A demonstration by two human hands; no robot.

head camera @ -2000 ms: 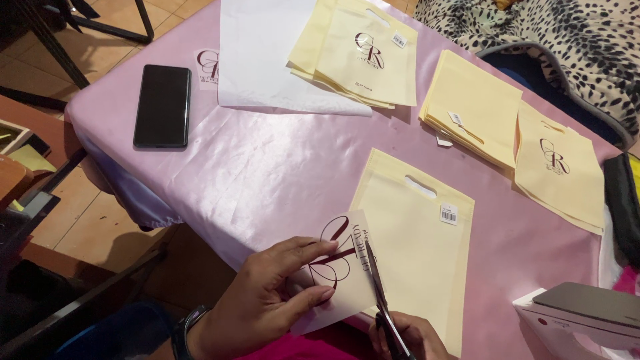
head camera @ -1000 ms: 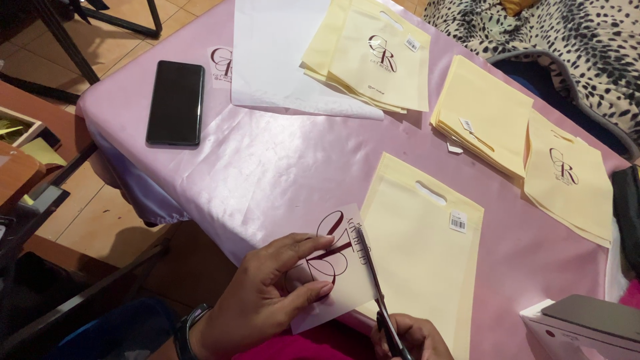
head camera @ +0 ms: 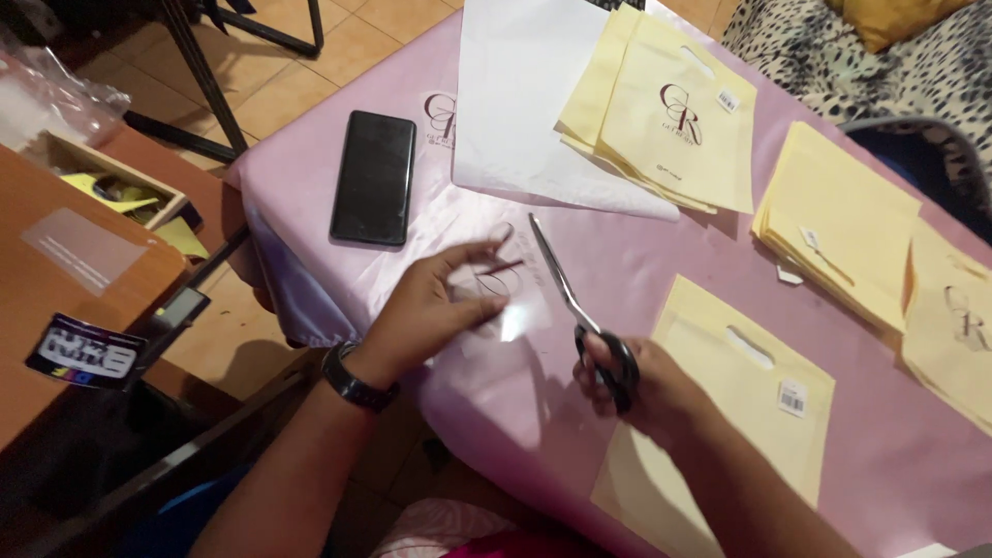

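Between the fingers of my left hand [head camera: 442, 306] is a clear film sheet with a dark red printed logo [head camera: 496, 283], blurred and shiny, above the pink satin tablecloth. My right hand [head camera: 651, 387] grips black-handled scissors [head camera: 562, 283], whose metal blades look closed and point up and left, just right of the film and apart from it. A cream fabric bag [head camera: 721, 387] with a cut-out handle and a barcode tag lies flat, partly beneath my right forearm.
Farther back lie a black phone [head camera: 373, 178], white paper [head camera: 511, 116] and printed cream bags [head camera: 682, 116]. More cream bags [head camera: 845, 217] are stacked at the right. An orange-brown wooden desk [head camera: 70, 271] and an open wooden box [head camera: 116, 178] stand at the left.
Both hands have moved up over the table. The scissors, earlier at the film's edge, are now apart from it. The view has shifted toward the left.
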